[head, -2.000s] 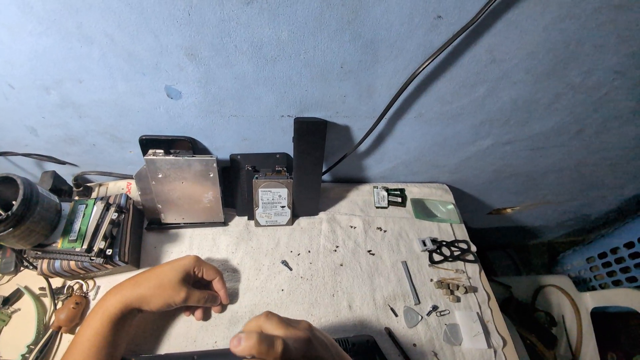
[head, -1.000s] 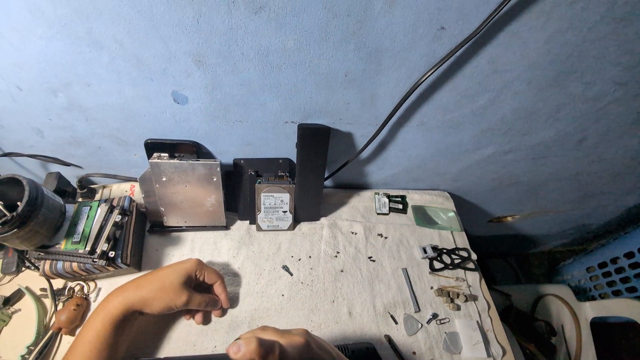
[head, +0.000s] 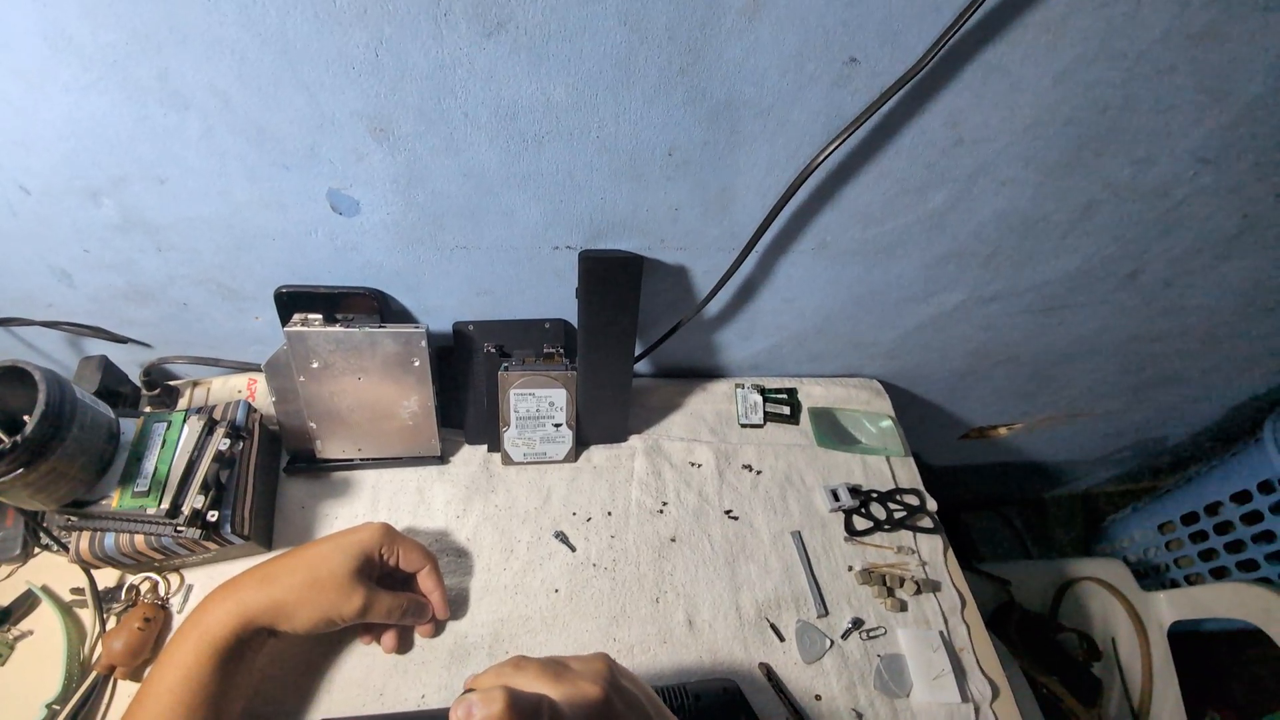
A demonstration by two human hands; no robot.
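My left hand [head: 350, 590] hovers over the cloth at the lower left, its fingers loosely curled; whether anything is between them I cannot tell. At the bottom edge my right hand [head: 560, 690] is bent over a dark object, mostly cut off by the frame; its grip is hidden. A black device part with ribs [head: 710, 698] shows beside it. Against the wall stand a metal optical drive [head: 365, 390], a Toshiba hard drive [head: 538, 420] and a long black laptop battery [head: 608, 345]. A small metal bit or screw [head: 565, 541] lies on the cloth between.
Tiny screws [head: 750, 468] lie scattered mid-cloth. To the right are memory modules [head: 768, 405], a green film piece [head: 857, 431], a black bracket [head: 890, 511], guitar picks [head: 812, 641] and tweezers [head: 780, 690]. At left stand a striped box [head: 255, 490], a black cup [head: 45, 440] and keys [head: 135, 635].
My right hand has shifted slightly and sits lower in the view, with less of it showing. My left hand keeps nearly the same place and curled pose.
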